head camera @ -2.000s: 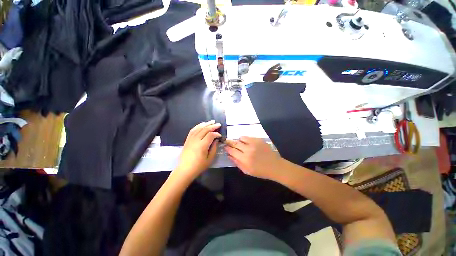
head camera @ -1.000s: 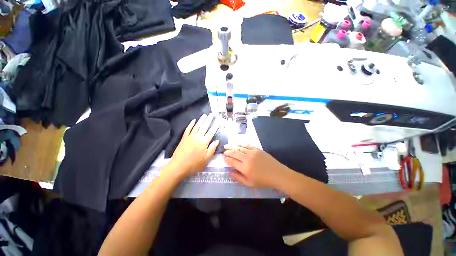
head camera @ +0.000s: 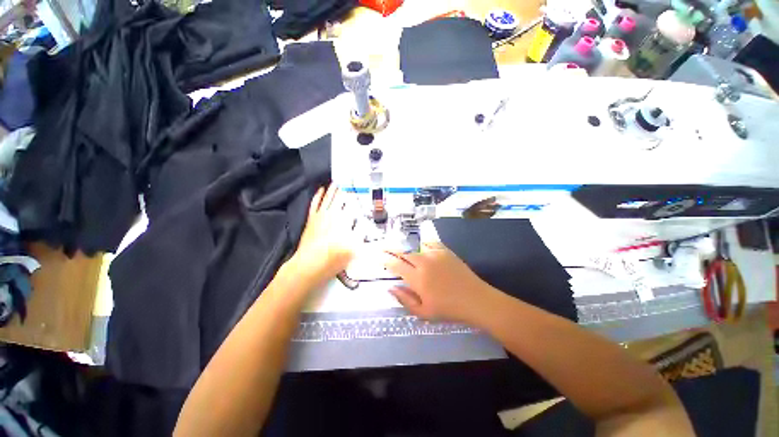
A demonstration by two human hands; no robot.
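Observation:
The black garment panel (head camera: 184, 265) lies in folds left of the needle and hangs over the table's front edge. The presser foot and needle area (head camera: 382, 229) is under the lit left end of the white sewing machine (head camera: 530, 136). My left hand (head camera: 326, 235) lies flat, fingers pointing away, at the panel's right edge, left of the foot. My right hand (head camera: 427, 277) is just in front of and right of the foot, fingertips near it. Glare hides what lies under its fingertips. A black cut piece (head camera: 512, 256) lies right of the needle, partly behind my right hand.
A black cloth pile (head camera: 85, 128) fills the upper left. A square black piece (head camera: 448, 51) lies behind the machine. Scissors (head camera: 724, 288) lie at the right, thread cones (head camera: 589, 43) at the upper right. The ruled front edge (head camera: 401, 329) runs below my hands.
My left hand has moved forward beside the foot, with the cloth carried away from me. My right hand has come closer to the foot. The view has shifted, showing more behind the machine.

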